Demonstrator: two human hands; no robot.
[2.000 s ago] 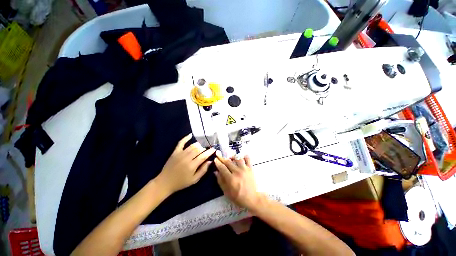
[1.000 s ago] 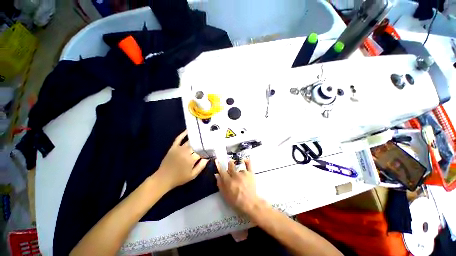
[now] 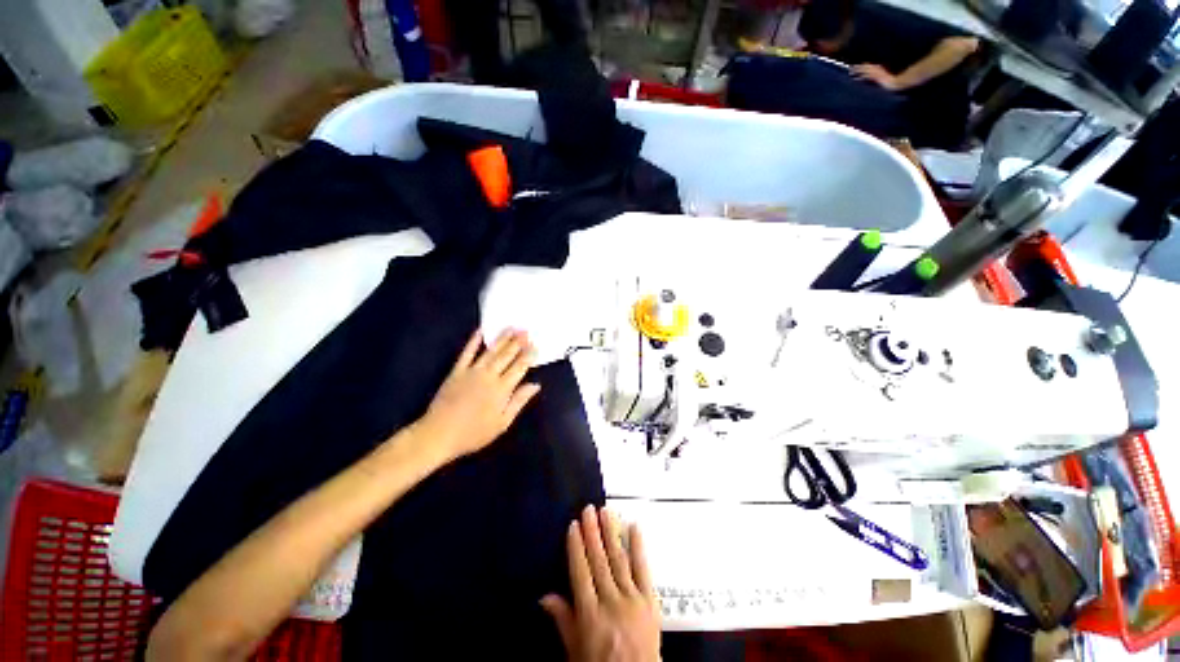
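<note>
Black cloth (image 3: 479, 530) lies spread on the white sewing table, left of the machine head (image 3: 764, 349). Its right edge runs down from near the needle area (image 3: 660, 433) to the table's front. My left hand (image 3: 481, 395) rests flat on the cloth's upper part, fingers slightly apart, left of the needle end. My right hand (image 3: 606, 595) lies at the cloth's lower right edge, palm down, fingers extended. Neither hand grips anything. More black garment (image 3: 324, 207) with an orange patch (image 3: 491, 176) reaches over the table's back left.
Scissors (image 3: 818, 477) and purple snips (image 3: 877, 537) lie on the machine bed. A phone (image 3: 1026, 560) lies on a tray at right. Red baskets (image 3: 58, 556) stand left and right. A pale blue tub (image 3: 802, 168) is behind. Another person's arm (image 3: 934, 61) shows at the back.
The view has shifted up. My hands have left the needle area; the right is nearer the table front, the left lies flat on the cloth. The cloth piece is now clear of the needle, toward the front.
</note>
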